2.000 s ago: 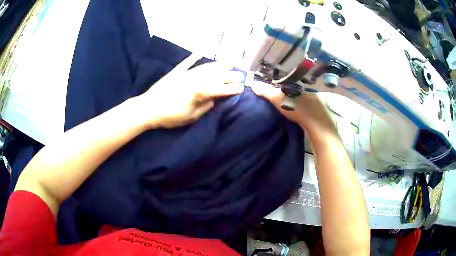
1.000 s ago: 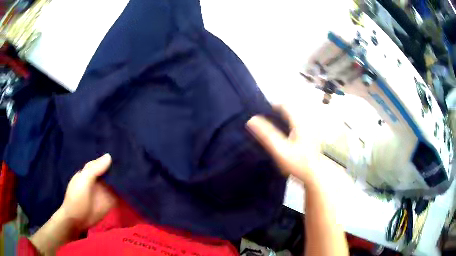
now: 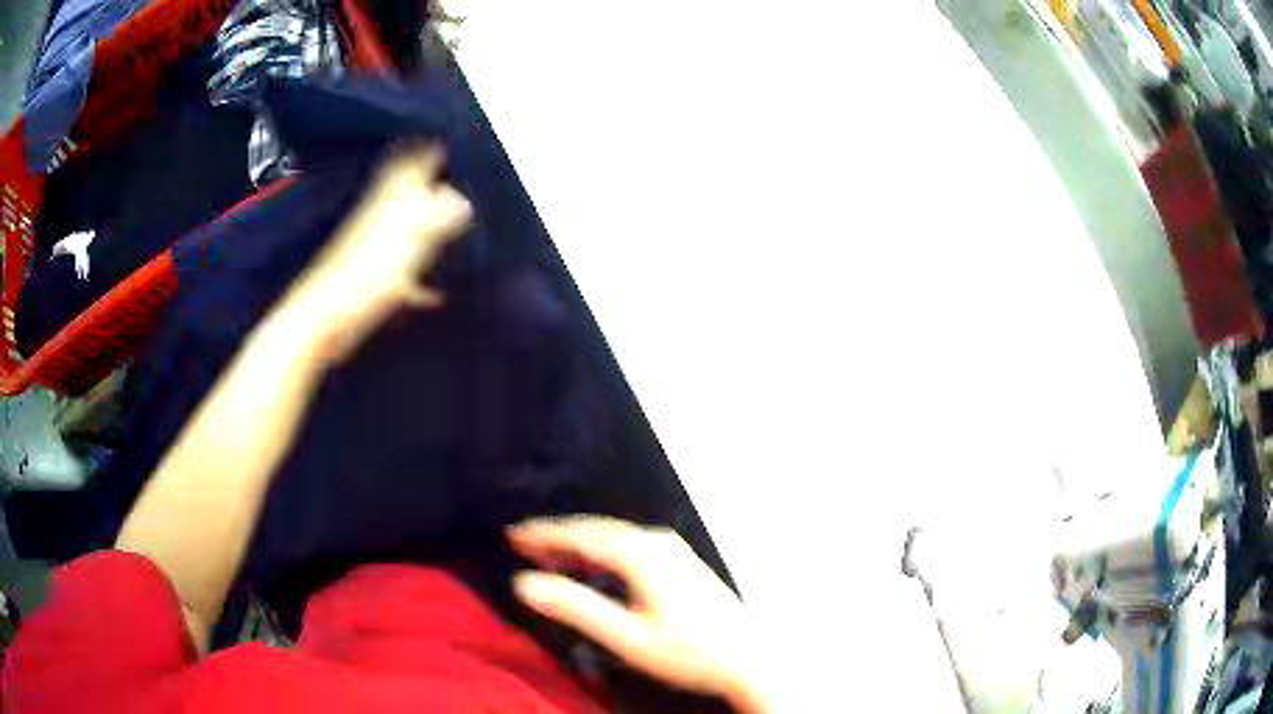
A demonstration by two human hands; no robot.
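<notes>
The dark navy trousers [image 3: 419, 433] lie over my lap and along the left edge of the white table. My left hand [image 3: 419, 223] is stretched forward on the navy cloth near the crate; it is blurred, and its fingertips meet a bunched part of the cloth. Whether it grips the cloth cannot be told. My right hand [image 3: 614, 593] is low at the table's near edge, over the navy cloth, with thumb and fingers apart and nothing seen between them.
A red-orange plastic crate [image 3: 105, 324] at left holds dark cloth and black-and-white cloth [image 3: 275, 63]. The white table [image 3: 782, 279] fills the middle and is overexposed. The white sewing machine [image 3: 1138, 572] with a blue stripe stands at the lower right.
The view has swung left, bringing the crate in. The trousers have left the needle area and now lie along the table's left edge. My left hand has reached forward; my right hand has drawn back.
</notes>
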